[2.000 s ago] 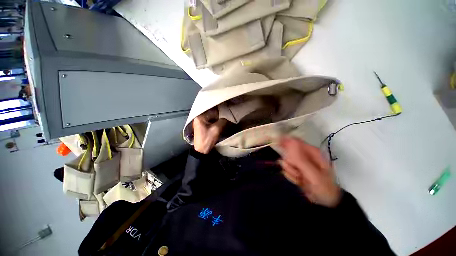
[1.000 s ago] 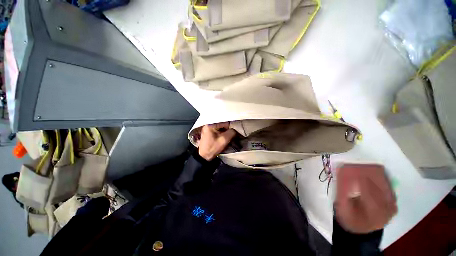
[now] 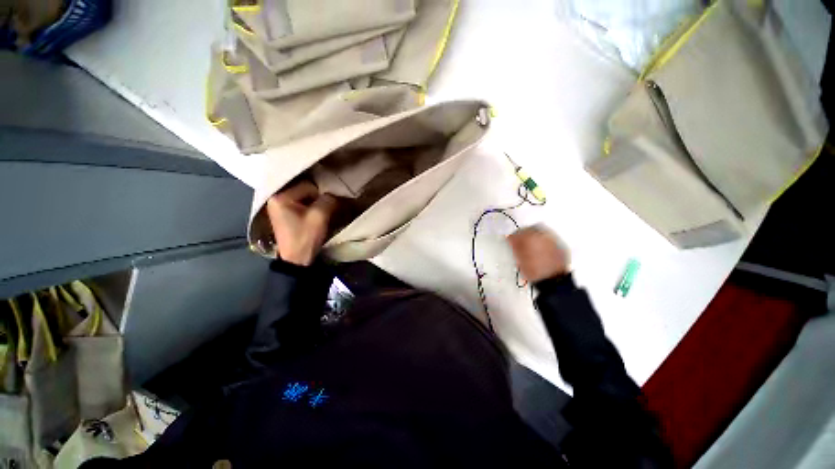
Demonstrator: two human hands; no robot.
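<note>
A beige bag body (image 3: 384,220) lies at the table edge with its mouth open towards me, its darker lining showing. My left hand (image 3: 302,220) reaches into the left end of the mouth and grips the cloth inside; its fingertips are partly hidden. My right hand (image 3: 540,255) is right of the bag, low over the table by a thin black cord (image 3: 476,252). Its fingers are curled and blurred, so what they hold cannot be told. A yellow-green handled tool (image 3: 531,185) with a thin dark tip lies beyond it. A small green tool (image 3: 627,277) lies to its right.
Stacked bag pieces (image 3: 320,41) with yellow edges lie beyond the bag. A larger bag (image 3: 723,119) is at the right, beside clear plastic (image 3: 623,27). A grey cabinet (image 3: 101,197) stands left, with more bags (image 3: 73,376) below and a blue basket (image 3: 69,27) behind.
My view has turned right. My right hand has come in from the right, closer to the bag and over the cord. My left hand stays in the bag mouth.
</note>
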